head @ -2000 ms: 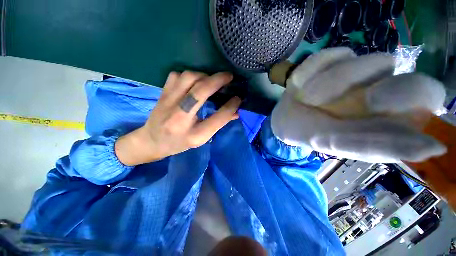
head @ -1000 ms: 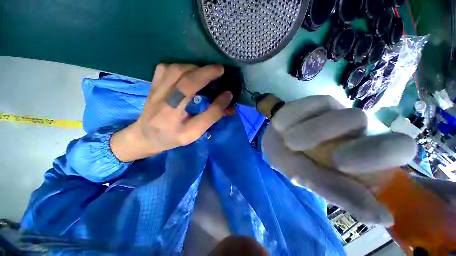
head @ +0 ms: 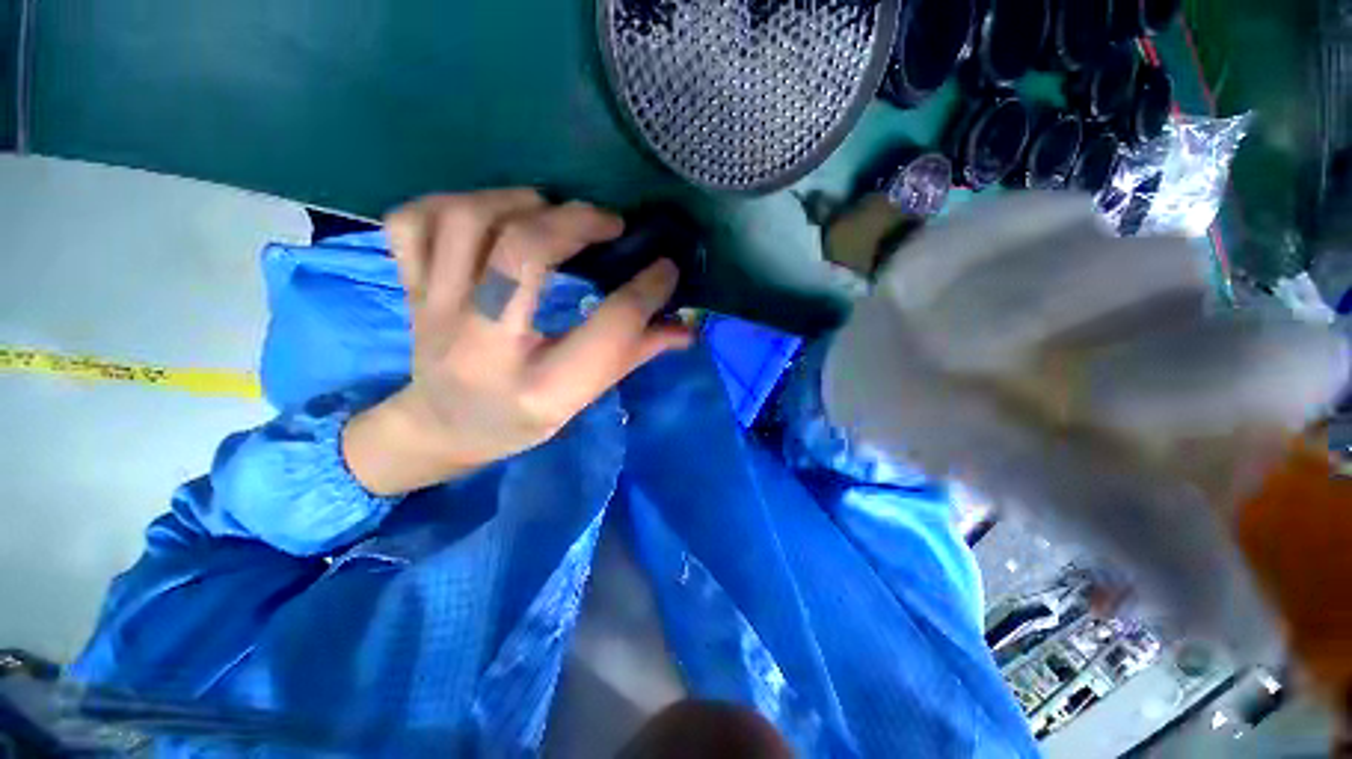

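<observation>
My left hand (head: pixel 504 326), bare with a grey band on one finger, holds a round black unit (head: pixel 653 249) at the bench's front edge. My right hand (head: pixel 1068 371), in a white glove and blurred, grips an electric screwdriver (head: pixel 1305 549) with an orange body. Its tan nose (head: pixel 865 234) points left, just below the screw plate and apart from the black unit. The bit is too blurred to make out clearly. The round grey screw plate (head: pixel 749 104) lies beyond the hands, with dark screws heaped at its far part.
Rows of black units (head: pixel 993 137) stand right of the screw plate, one with a shiny face near the screwdriver nose. A crinkled clear plastic bag (head: pixel 1186 178) lies right of them. A blue bin (head: pixel 753 363) shows below the bench edge. Equipment (head: pixel 1082 653) stands at lower right.
Since one second ago, my right hand and the screwdriver have moved up and right, away from the black unit. My left hand has shifted slightly left with the unit.
</observation>
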